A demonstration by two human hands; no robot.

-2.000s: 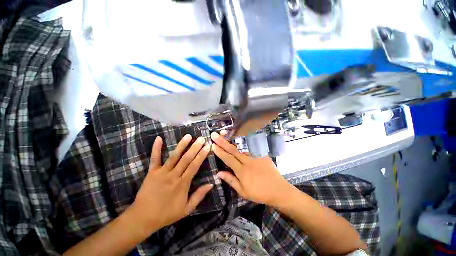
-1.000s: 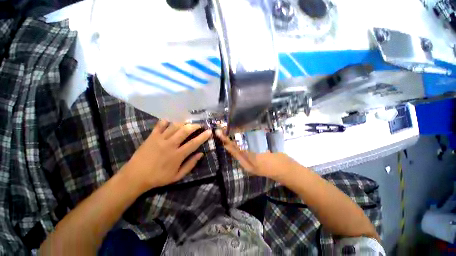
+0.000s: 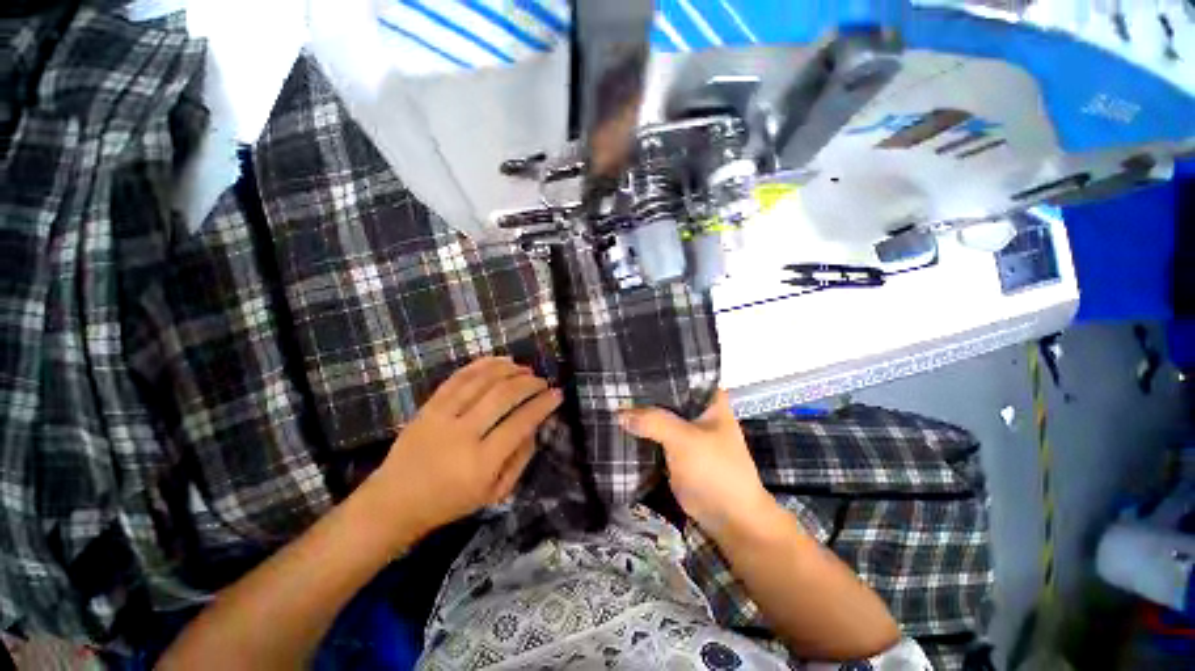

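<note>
A plaid garment piece (image 3: 393,302) lies on the machine bed and runs under the needle area (image 3: 577,236) of the white and blue sewing machine (image 3: 459,125). A dark trim strip (image 3: 569,328) runs down it from the needle area toward the lap. My left hand (image 3: 472,439) lies on the cloth left of the strip, fingers bent together near its edge; what is under the fingers is hidden. My right hand (image 3: 701,459) grips the plaid piece's right edge, thumb on top, below the needle area.
Black thread snips (image 3: 834,275) lie on the bed right of two grey cylinders (image 3: 658,249). A large plaid heap (image 3: 79,288) is at the left. Another plaid bundle (image 3: 904,524) hangs at lower right. A patterned apron (image 3: 550,596) covers my lap.
Both hands have moved back from the needle area toward my lap. My right hand now holds the cloth edge. The view has shifted, and the machine sits higher in it.
</note>
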